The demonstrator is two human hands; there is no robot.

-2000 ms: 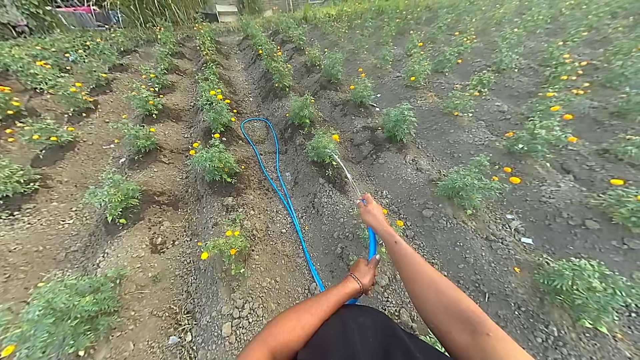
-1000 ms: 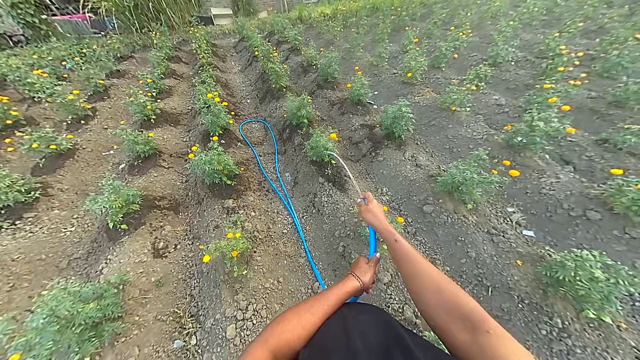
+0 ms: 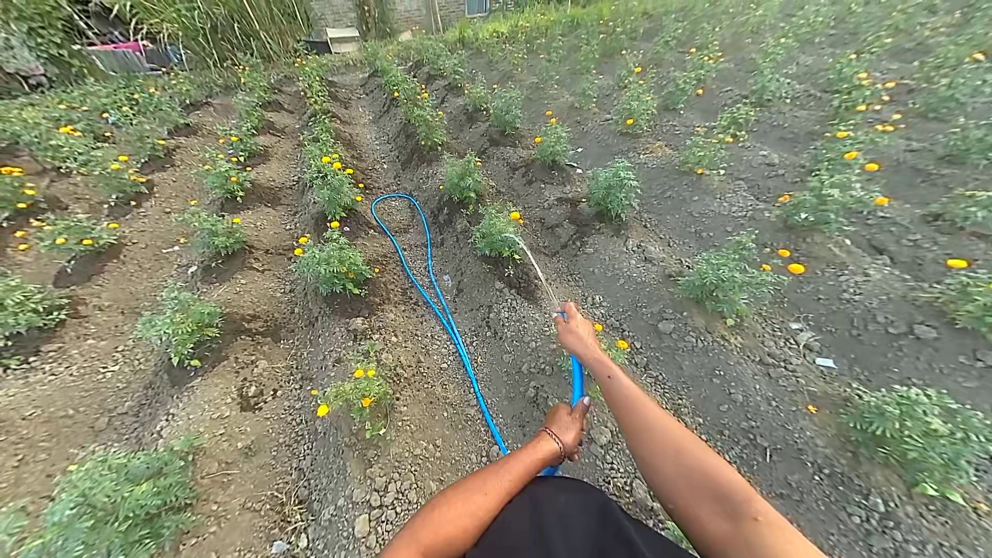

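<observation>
My right hand [image 3: 577, 333] grips the outlet end of a blue garden hose [image 3: 576, 380], fingers closed around it. From that end a thin stream of water [image 3: 538, 270] arcs forward and left onto a small leafy plant [image 3: 496, 232] with an orange bloom. Lower down, my left hand [image 3: 567, 428], with a braided bracelet at the wrist, is closed around the same hose. More of the hose lies in a long narrow loop on the soil, left of my hands.
Rows of flowering plants [image 3: 333, 263] run away on both sides, with a furrow [image 3: 380, 155] between ridges. Stones and clods [image 3: 387, 496] cover the ground nearby. A small white scrap [image 3: 825, 362] lies to the right. Tall grass [image 3: 225, 31] and a brick wall [image 3: 407, 14] stand at the back.
</observation>
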